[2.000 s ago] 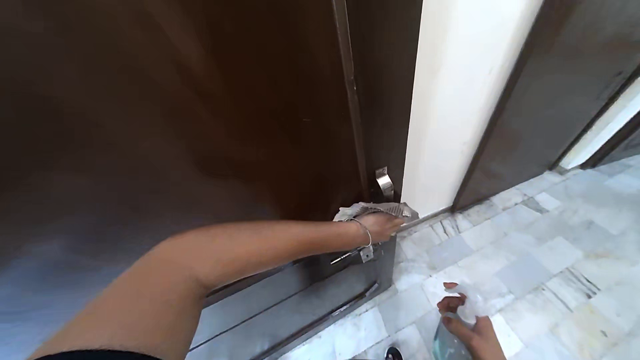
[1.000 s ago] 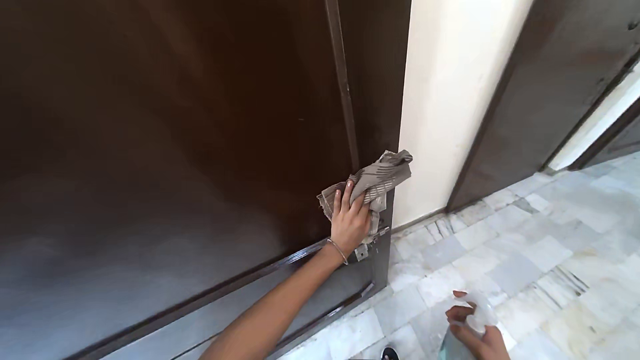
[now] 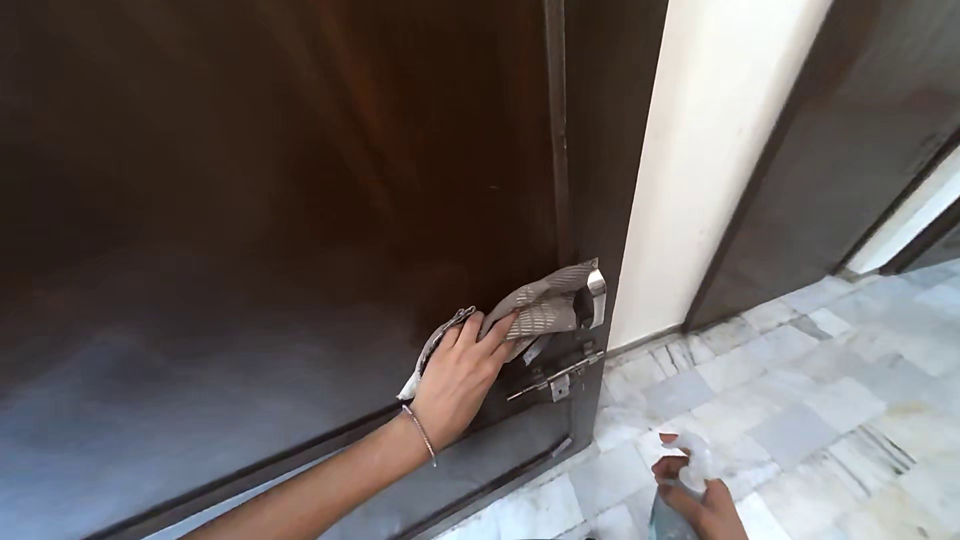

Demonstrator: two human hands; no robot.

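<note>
My left hand (image 3: 461, 371), with a thin bracelet at the wrist, presses a crumpled grey striped cloth (image 3: 544, 311) against the dark brown door (image 3: 337, 187). The cloth's far end lies against a metal door handle (image 3: 598, 298). Just below is a metal slide bolt (image 3: 559, 379) on the door. At the lower right, my right hand (image 3: 694, 495) holds a translucent spray bottle (image 3: 667, 517) by its neck, apart from the door; the bottle's lower part is out of view.
A cream wall (image 3: 694, 165) stands beside the door's edge. Further right is another dark door (image 3: 817, 165). The floor (image 3: 795, 420) is of pale marble tiles. A raised moulding (image 3: 247, 476) crosses the lower door.
The left hand and cloth were around the handle and bolt; now they are on the door panel left of them, and the bolt shows. The right hand still holds the bottle low at the right.
</note>
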